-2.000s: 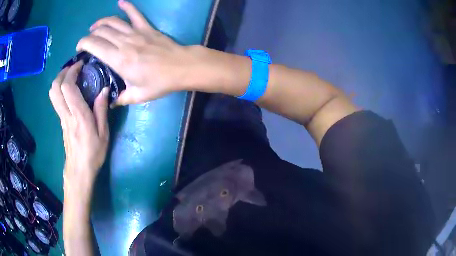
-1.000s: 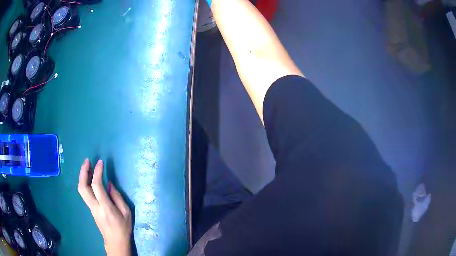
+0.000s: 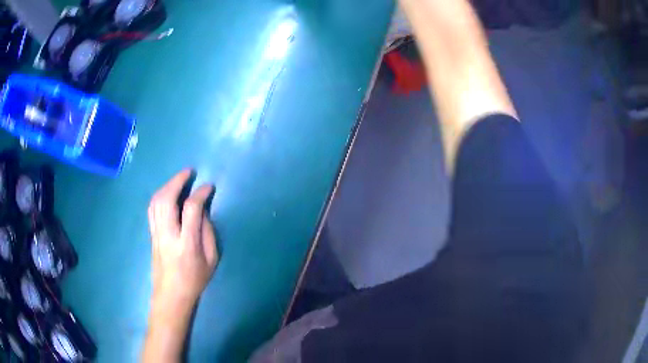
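Note:
My left hand rests low over the green tabletop, palm down, with fingers bent and apart. Nothing shows in it. My right hand is cut off by the top edge; only the bare forearm shows, reaching up past the table's edge. Black speaker assemblies with pale round magnets lie in rows at the lower left. More speaker assemblies lie at the upper left, with a thin red lead wire and a small white connector beside them.
An open bright blue plastic box stands on the table between the two speaker groups, with a dark and whitish thing inside. The table's edge runs diagonally between the top and my lap. A red item lies beyond it.
Two seconds ago both hands held a black speaker unit; it no longer shows. My left hand came away open. My right hand moved out past the top edge. The view has turned.

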